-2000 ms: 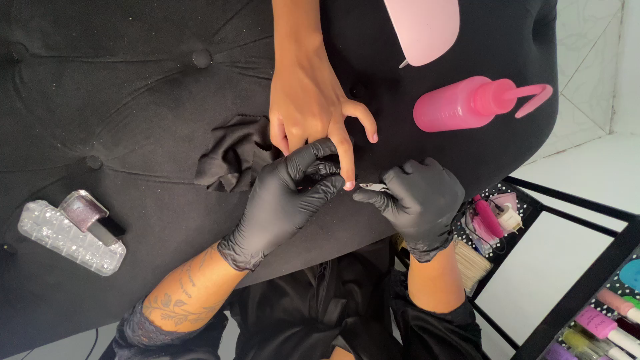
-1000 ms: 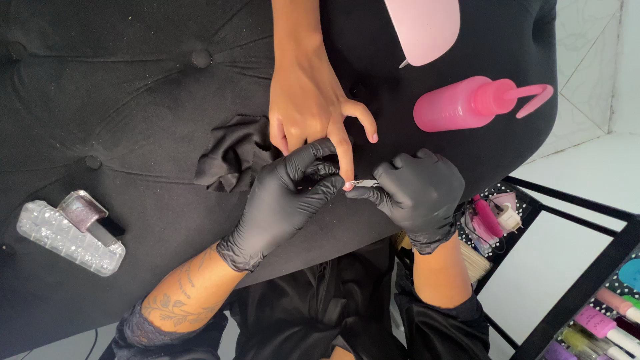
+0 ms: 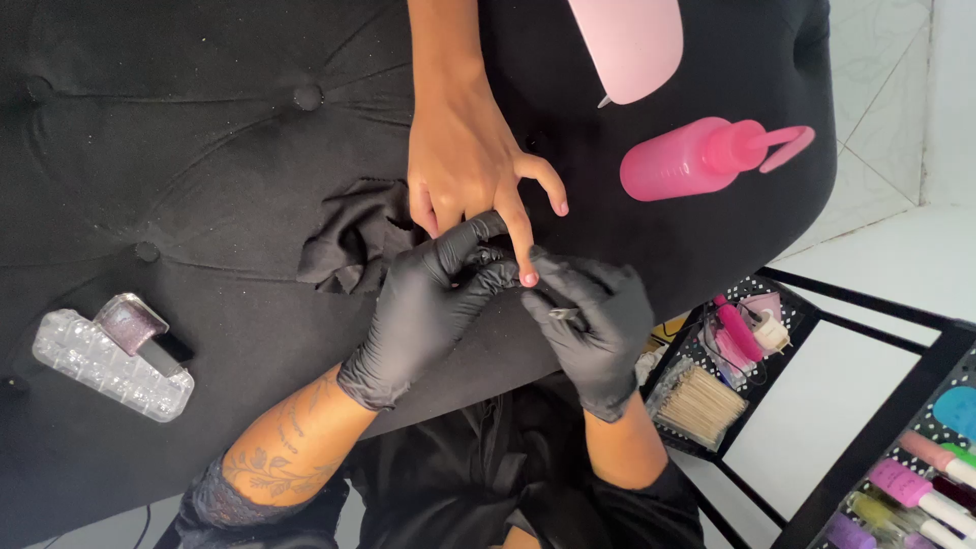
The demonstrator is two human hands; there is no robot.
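Observation:
My left hand, in a black glove, holds the outstretched finger of another person's hand, which reaches in palm down from the top. My right hand, gloved in black too, is curled around a small metal tool, of which only a short piece shows in the palm. Its index finger lies by the held finger, near the nail. Left of the two hands is a crumpled black cloth. A pink squeeze bottle with a bent spout lies to the right.
On the tufted black cushion lie a clear case and a glittery nail polish bottle at left. A pink device is at the top. Lower right stands a black-framed rack with wooden sticks and polish bottles.
The metal tool's tip was at the held fingertip; now the tool is drawn back into my right palm, and my right index finger reaches up beside that finger. My left hand keeps its hold.

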